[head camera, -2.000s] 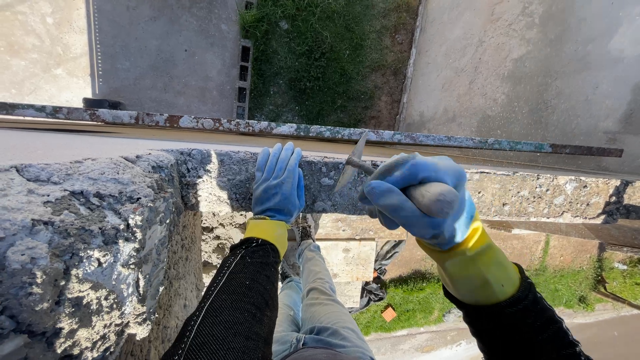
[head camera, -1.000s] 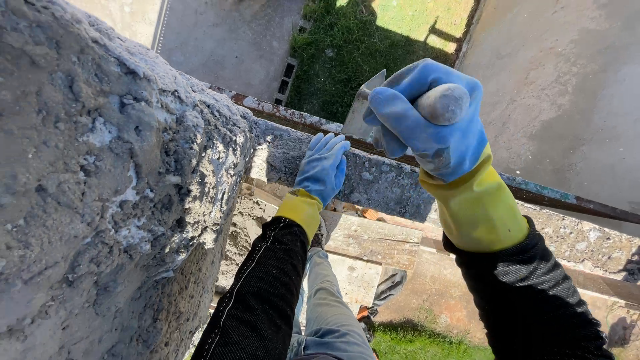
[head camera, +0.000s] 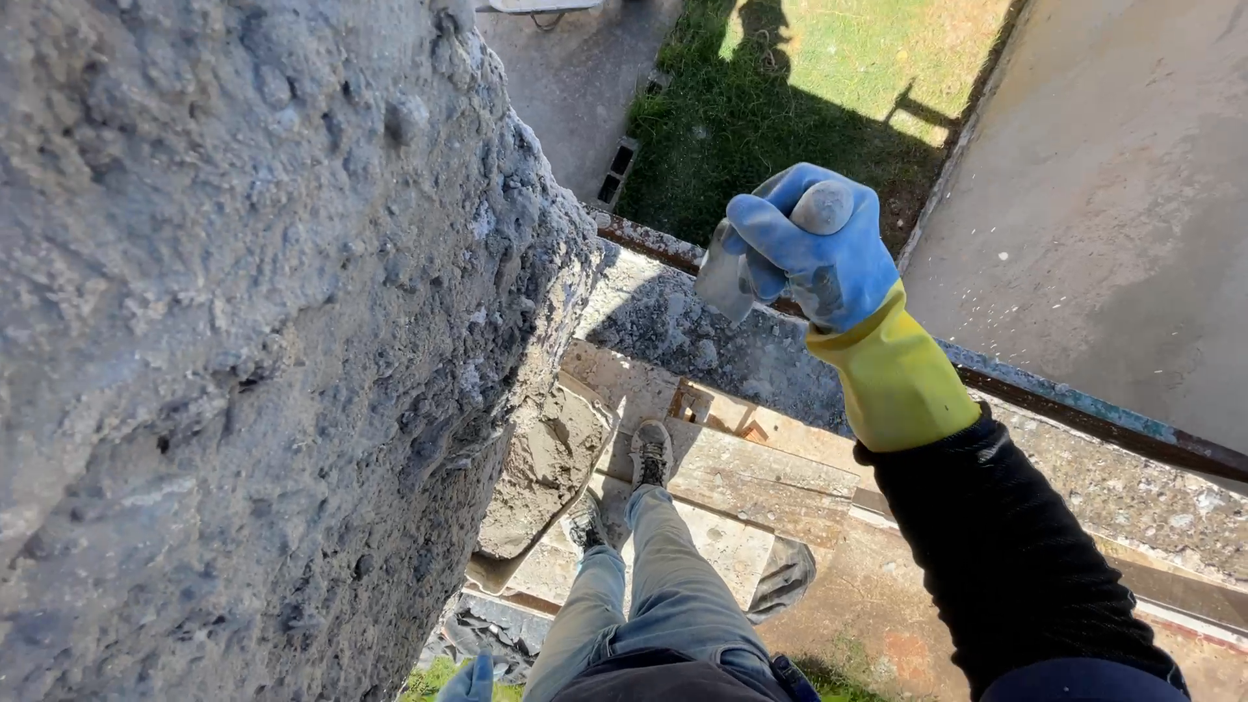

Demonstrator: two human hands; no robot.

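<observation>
My right hand, in a blue glove with a yellow cuff, grips a trowel by its rounded handle. The metal blade points down and left, over the rough top of a narrow masonry wall. At the bottom edge, only a blue part of my gloved left hand shows beside my leg; its fingers are cut off from view. Rough, grey mortar-covered masonry fills the left side. Below it lies a tray of wet mortar, near my shoes.
My feet stand on wooden planks high above the ground. A long straightedge, stained with mortar, runs along the wall's outer side. Far below are grass, concrete paving, a hollow block and part of a light-coloured wheelbarrow-like thing.
My left hand has left the wall top and dropped to the bottom edge. My right hand has lifted the trowel from the wall top. The view has swung left, toward the rough masonry.
</observation>
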